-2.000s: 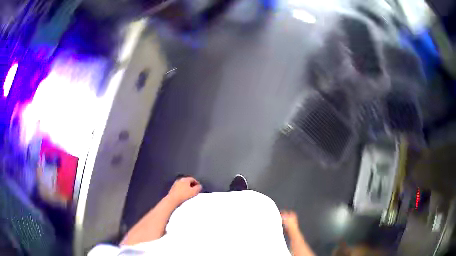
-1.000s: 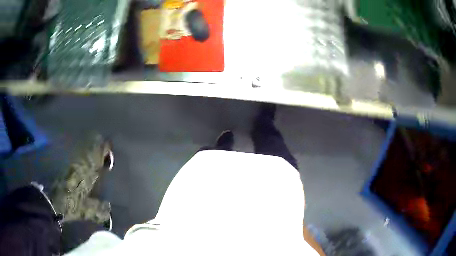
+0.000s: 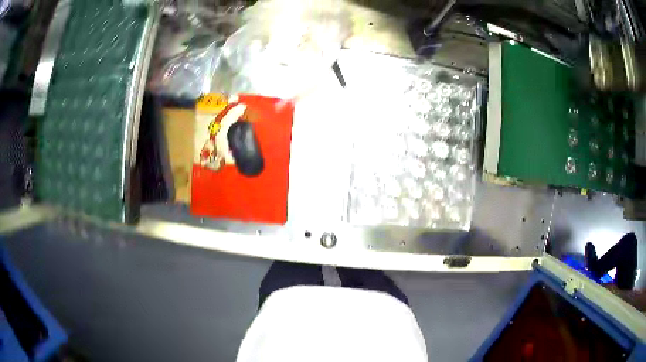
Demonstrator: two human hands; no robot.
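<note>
Neither of my hands is in view. Nearest in front of me is a steel bench point(image 3: 508, 220). A clear blister tray point(image 3: 418, 159) with rows of round pockets lies on it, partly washed out by glare. A red mouse pad point(image 3: 273, 187) with a printed picture lies to its left, with a black computer mouse point(image 3: 246, 148) on it. A small silver ring point(image 3: 328, 240) sits near the front edge. I cannot tell what the tray's pockets hold.
A green conveyor belt point(image 3: 88, 113) with a clear tray runs on the left. Another green belt point(image 3: 531, 117) at right carries round parts. Crumpled clear plastic point(image 3: 191, 67) lies at the back. A blue-framed dark panel point(image 3: 559, 325) is at lower right. A person's dark-clothed leg point(image 3: 620, 261) shows far right.
The view has turned from the floor and aisle to the bench, which now sits closer and fuller in the picture. My hands have left the picture. The person at lower left is gone from view.
</note>
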